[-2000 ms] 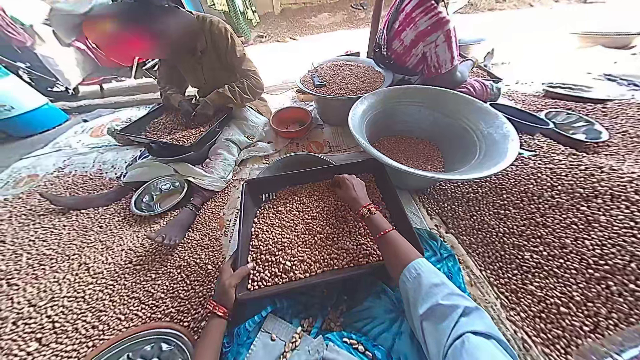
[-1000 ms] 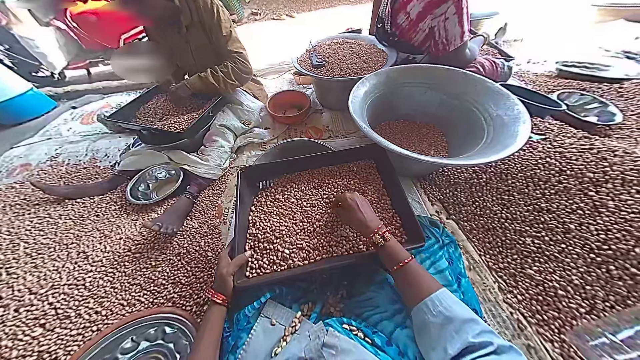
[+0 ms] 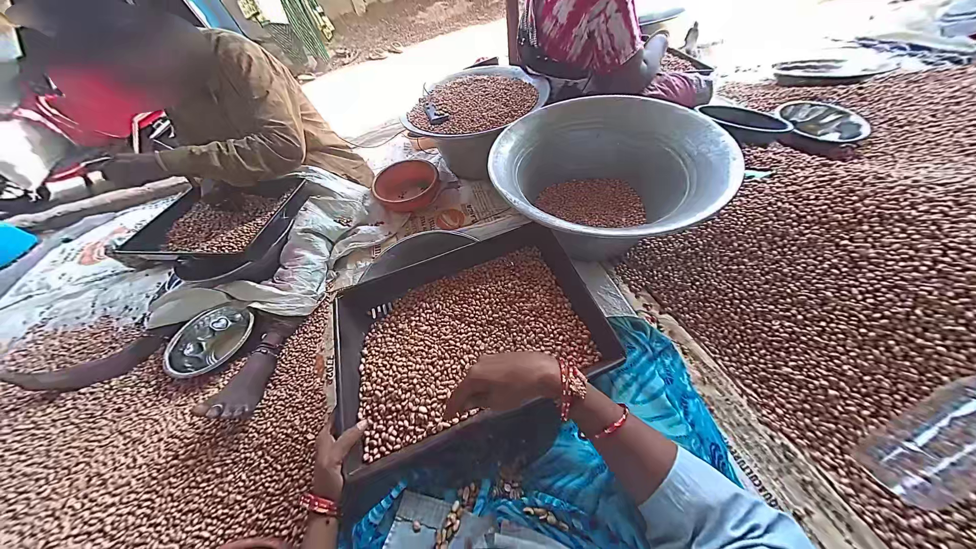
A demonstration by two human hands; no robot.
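Note:
A dark rectangular tray (image 3: 587, 305) full of small brown nuts or seeds (image 3: 473, 320) rests over my lap on blue patterned cloth. My left hand (image 3: 335, 456) grips the tray's near left corner, thumb over the rim. Low over the nuts near the front edge is my right hand (image 3: 503, 383), its fingers bent down; whether nuts are in them is hidden. Just beyond the tray stands a large metal basin (image 3: 686, 175), partly filled with similar nuts. A few paler pieces (image 3: 454, 518) lie on the cloth in my lap.
Another person (image 3: 252, 114) sits at the left with a second dark tray (image 3: 286, 206). A metal plate (image 3: 208, 341) lies by that person's foot. Behind are a red-brown bowl (image 3: 406, 185) and a full metal basin (image 3: 476, 103). Nuts cover the ground both sides; a clear plastic container (image 3: 926, 446) lies right.
My right hand has moved from the tray's far part toward its near edge. My left hand stays at the near left corner. The person at left has raised one hand from the other tray.

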